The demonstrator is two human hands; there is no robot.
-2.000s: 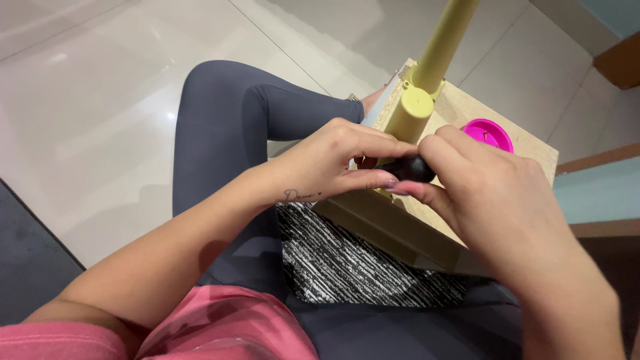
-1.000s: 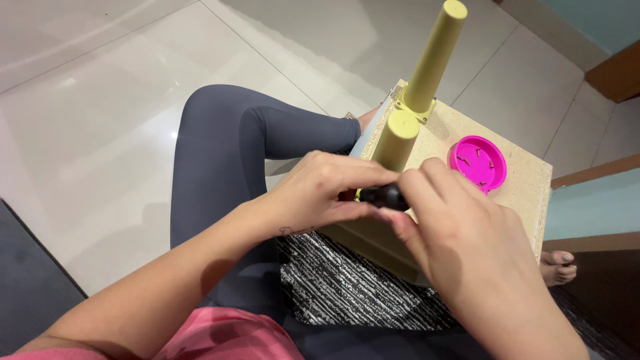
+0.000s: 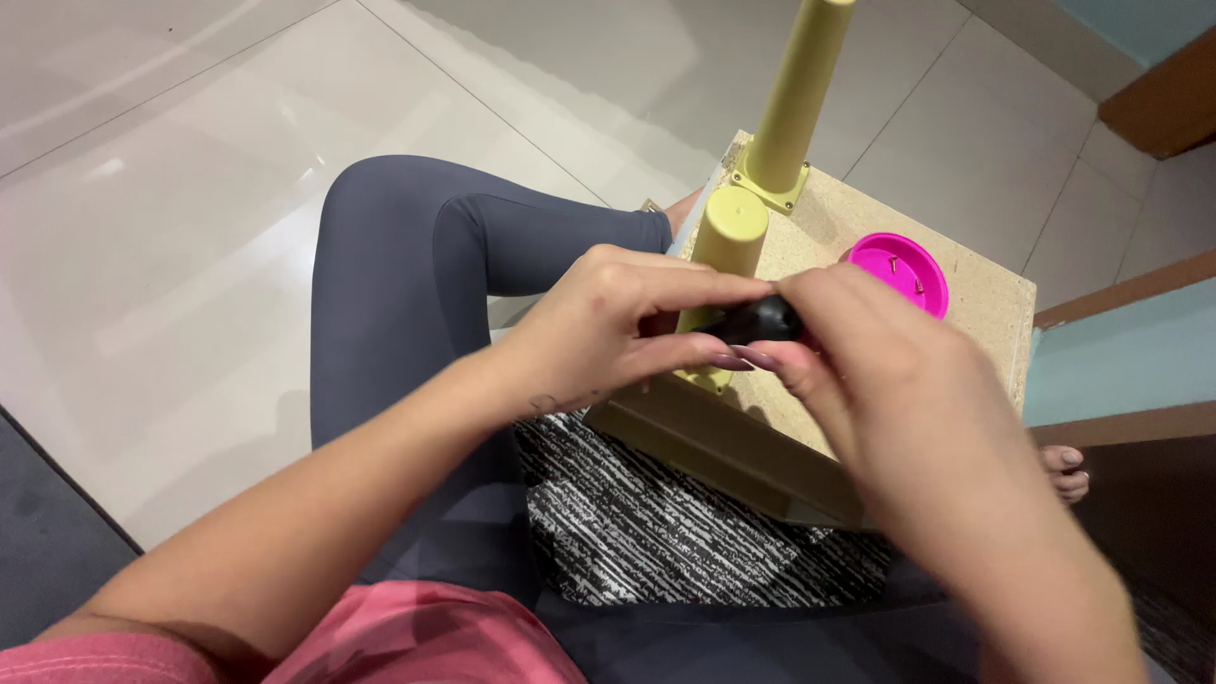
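Observation:
Both my left hand (image 3: 632, 318) and my right hand (image 3: 864, 351) have their fingers around a black rounded handle (image 3: 765, 321), likely a screwdriver's; its tip is hidden. It is beside the base of the nearer yellow tapered leg (image 3: 733, 233), which stands on a particle board panel (image 3: 978, 313). A farther yellow leg (image 3: 798, 95) rises from a square plate with screws at its corners. A magenta round dish (image 3: 907, 249) holding a few small screws (image 3: 919, 285) rests on the board, just beyond my right hand.
Under the board's near side lies a black-and-white patterned cloth (image 3: 665, 532) across my lap. My bent knee (image 3: 380, 218) is on the left, and my toes (image 3: 1064, 473) show at the right. A brown and pale blue panel (image 3: 1121, 351) stands beside the board's right edge.
Both hands stay together around the black handle near the nearer leg's base. The magenta dish, largely visible one second ago, is now more covered by my right hand.

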